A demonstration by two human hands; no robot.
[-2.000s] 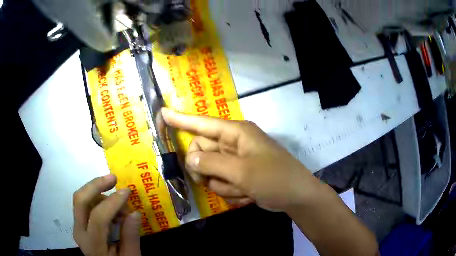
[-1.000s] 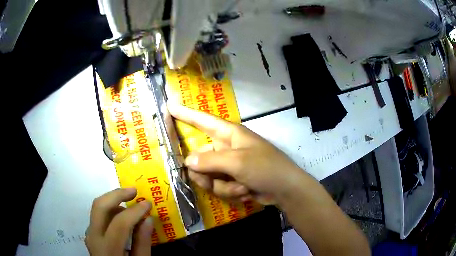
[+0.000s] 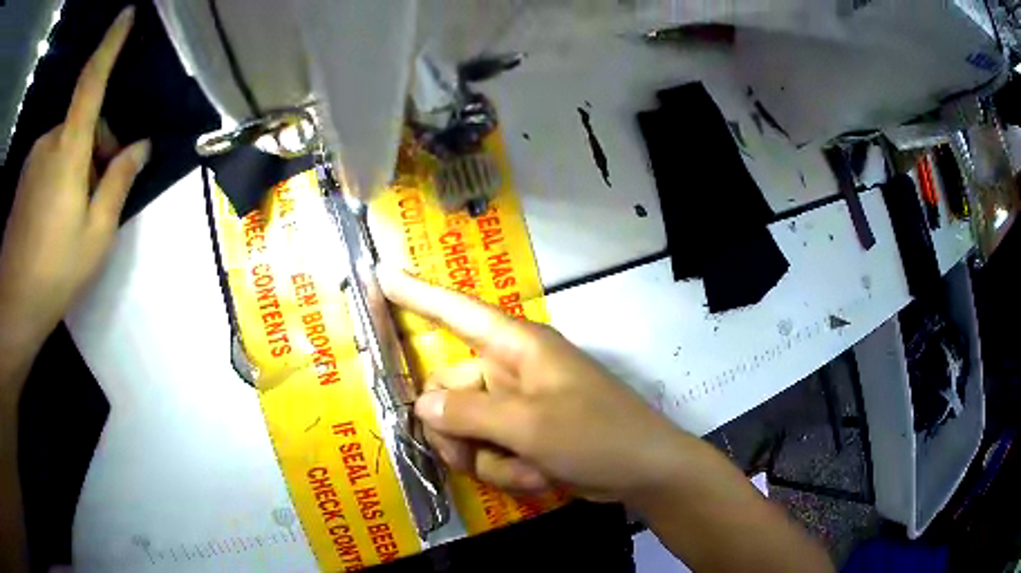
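Note:
My right hand lies over the yellow tape, its index fingertip on the metal guide and its thumb at the guide's right edge. A narrow dark strip shows in the guide between them; whether the fingers grip it is hidden. My left hand is at the upper left over black fabric, index finger extended, fingers apart, with nothing visible in it. A black fabric end lies by the presser foot area. The white sewing machine head partly hides the needle area.
A spare black piece lies on the white table right of the tape. Dark thread bits lie around it. A white side tray with dark scraps is at the right. Small red and orange items are at the far right.
My left hand has moved from the lower tape up to the black fabric at upper left. My right hand stays at the guide. The black band at the guide's lower part no longer shows.

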